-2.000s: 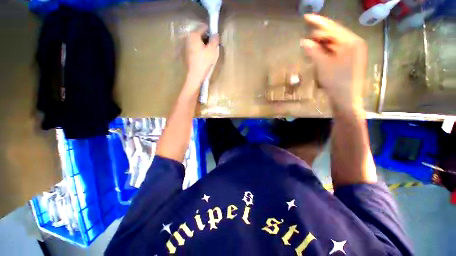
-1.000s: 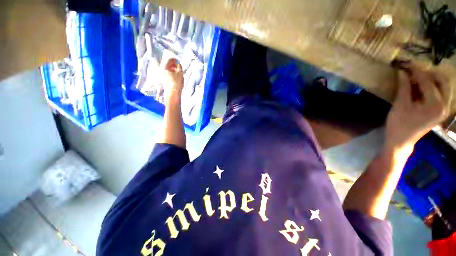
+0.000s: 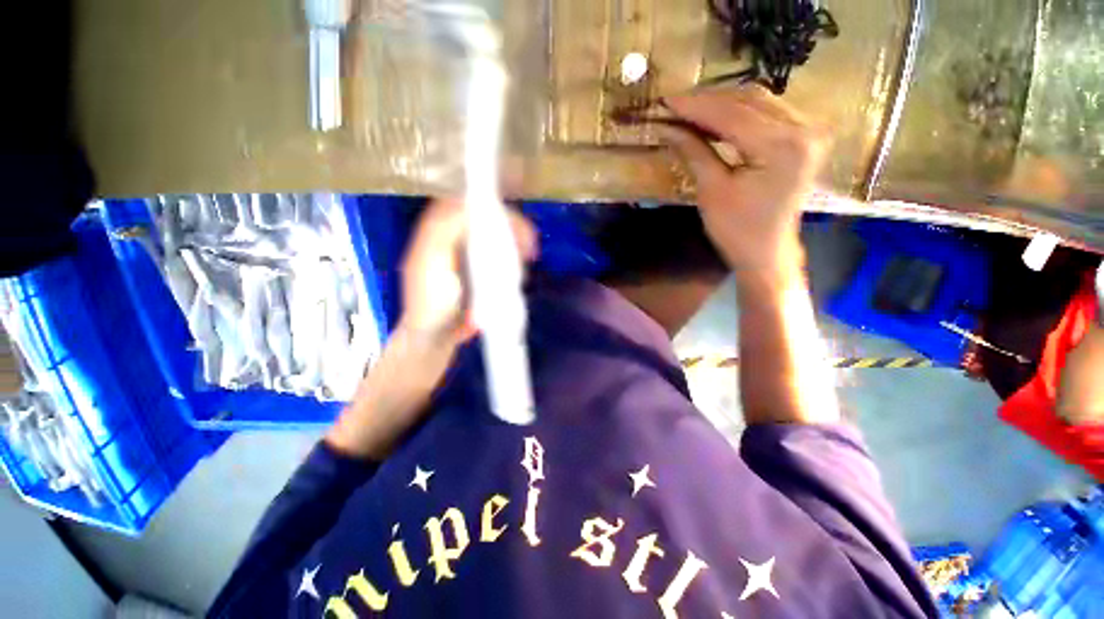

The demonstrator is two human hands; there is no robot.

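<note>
My left hand is closed around the middle of a pale plastic handle, held upright over the table's front edge; the handle is blurred and its head end is smeared. My right hand is at the table edge beside the brown cardboard pad, thumb and forefinger together. A thin dark piece shows at its fingertips, probably a black loop. A small white knob sits on the pad. A heap of black loops lies just beyond my right hand.
Another pale handle lies on the table at left. A black cloth is at the far left. Blue crates of handles stand below the table at left. Another person's red sleeve shows at right, near a blue stool.
My left hand has come up from the crate with a handle in it. My right hand stays by the pad and black heap. The view has shifted back over the table.
</note>
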